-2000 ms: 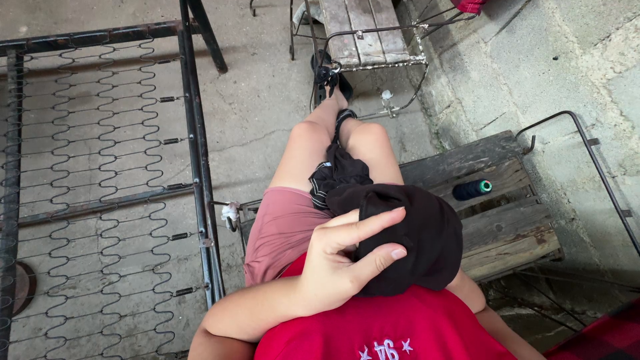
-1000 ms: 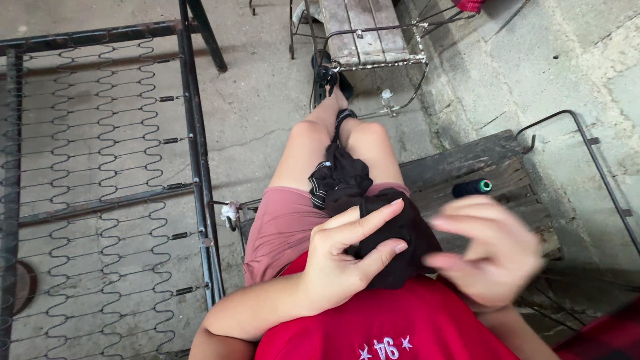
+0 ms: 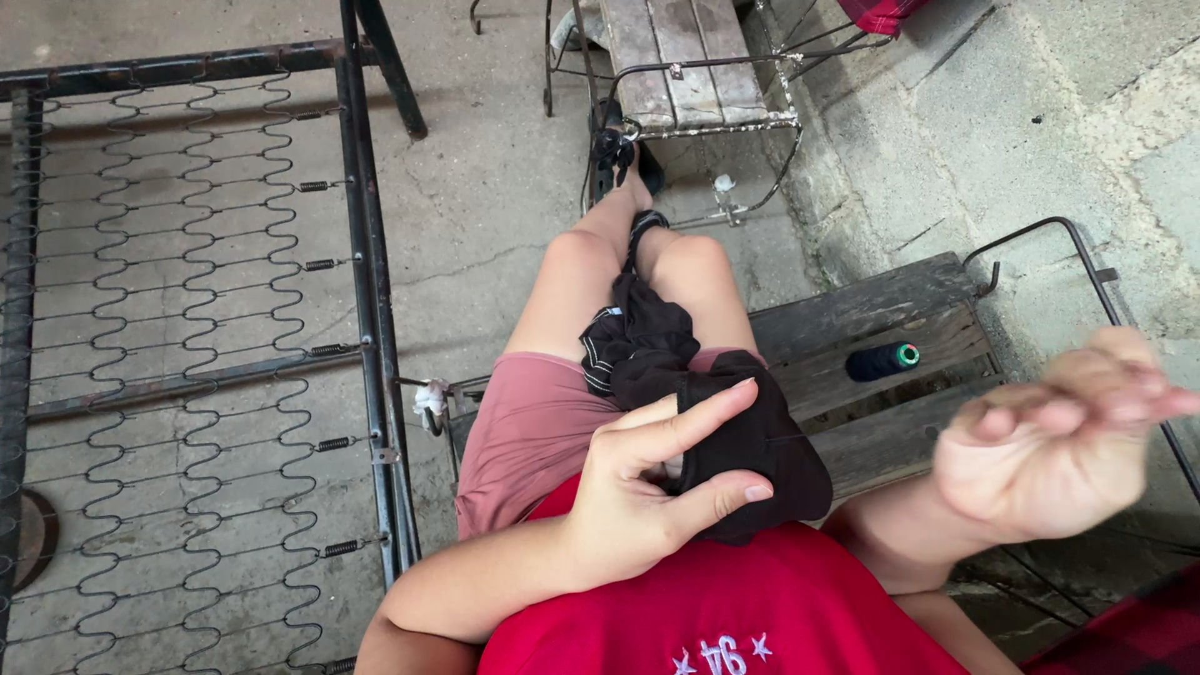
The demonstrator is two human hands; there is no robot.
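My left hand [image 3: 670, 469] holds a black cloth [image 3: 759, 459] over my lap, its thumb and forefinger spread across the front and the other fingers partly hidden by it. A short stretch of thin dark thread shows at the cloth, leading right. My right hand [image 3: 1055, 431] is raised at the right, palm partly in view and fingers bent and blurred; whether it pinches anything is unclear. More bunched black fabric [image 3: 647, 337] with white stripes lies between my thighs. A dark thread spool [image 3: 881, 361] lies on the wooden bench [image 3: 872, 291] beside me.
A black metal frame with wire springs [image 3: 361, 281] stands at the left. Ahead is a wooden-slatted seat [image 3: 689, 66] with a metal frame, near my feet. A concrete block wall [image 3: 1059, 141] runs along the right, with a bent metal rod [image 3: 1087, 248] before it.
My right hand, near the cloth one second ago, has moved out to the right. My left hand keeps its hold on the cloth.
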